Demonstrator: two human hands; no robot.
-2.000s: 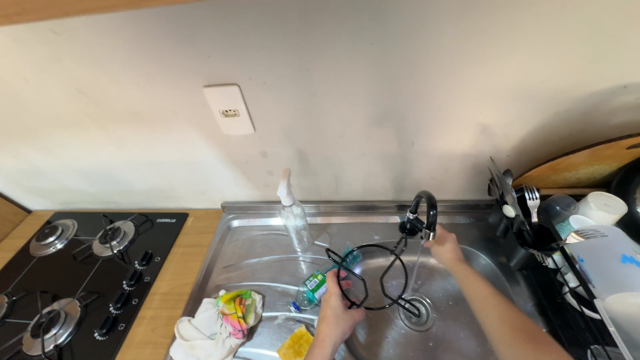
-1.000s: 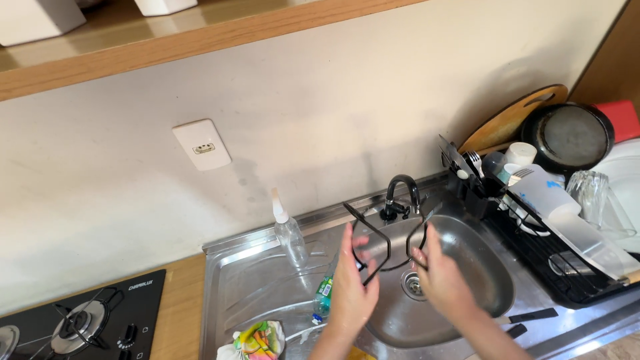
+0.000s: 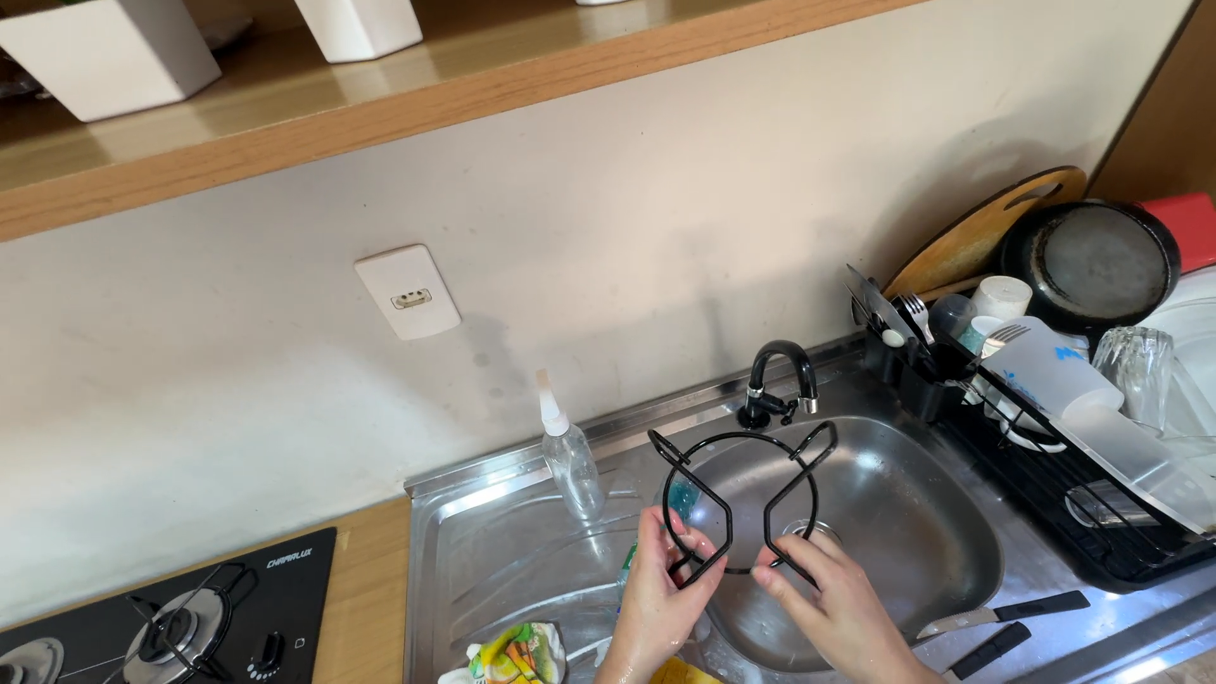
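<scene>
A black wire pan support from a gas stove [image 3: 730, 435] is raised above the steel sink, held at its near side by both hands. My left hand [image 3: 670, 579] grips its lower left bars, and my right hand [image 3: 822, 594] grips the lower right ones. Both hands look wet. Behind the support stands the black faucet [image 3: 781, 366], with no stream visible. A green bottle [image 3: 682, 499] shows in part behind the ring and my left hand. At the bottom edge lie a yellow sponge [image 3: 682, 673] and a colorful printed cloth [image 3: 518, 655].
A clear spray bottle [image 3: 573, 470] stands on the drainboard. Two black-handled knives [image 3: 1040, 606] lie at the sink's right front. The black dish rack [image 3: 1083, 541] holds cups and cutlery at right. A gas cooktop [image 3: 294, 579] is at left, and a wooden shelf [image 3: 456, 109] overhangs the wall.
My right hand has left the faucet and now holds the pan support along with my left hand. Water ran from the faucet before; none shows now. The view has tilted up.
</scene>
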